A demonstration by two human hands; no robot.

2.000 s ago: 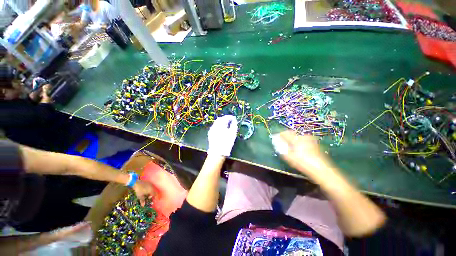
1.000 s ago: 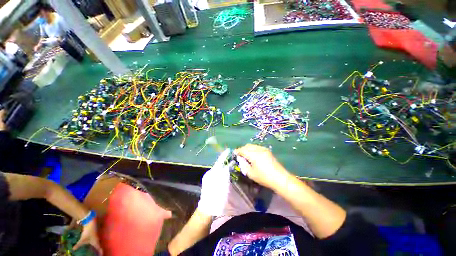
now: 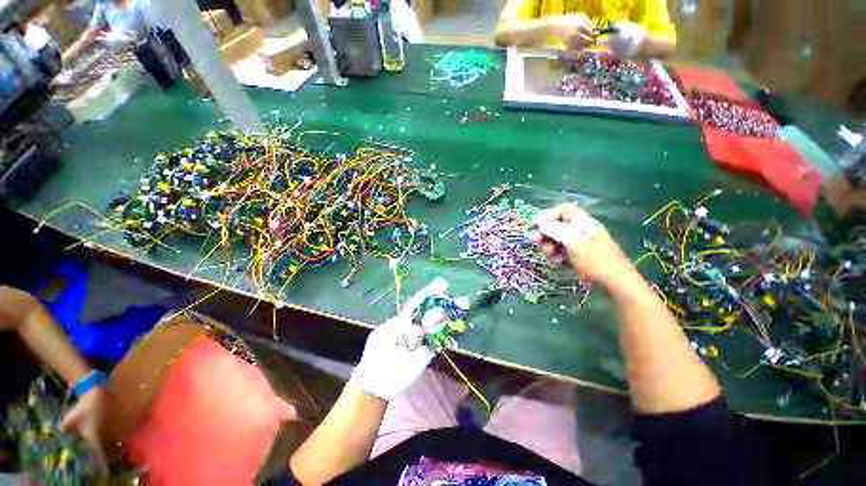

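My left hand (image 3: 397, 353), in a white glove, holds a small green wired circuit board (image 3: 441, 321) over the bench's front edge. Yellow wires hang from the board. My right hand (image 3: 575, 239), mostly bare with white at the fingertips, is at the right side of the central pile of short purple and white connector leads (image 3: 501, 249). Its fingers are bent over the pile; whether they hold a lead cannot be made out.
A large tangle of wired boards (image 3: 285, 204) lies left, another pile (image 3: 760, 285) right. Across the green bench (image 3: 399, 123) are a white-framed tray (image 3: 598, 109), a red sheet (image 3: 760, 157), a teal wire bundle (image 3: 461, 66) and a person in yellow. Lower left, an arm reaches beside red liner (image 3: 209, 413).
My right hand has left the board at my left hand and moved right and away to the lead pile. My left hand still holds the board. A person in yellow has come into view.
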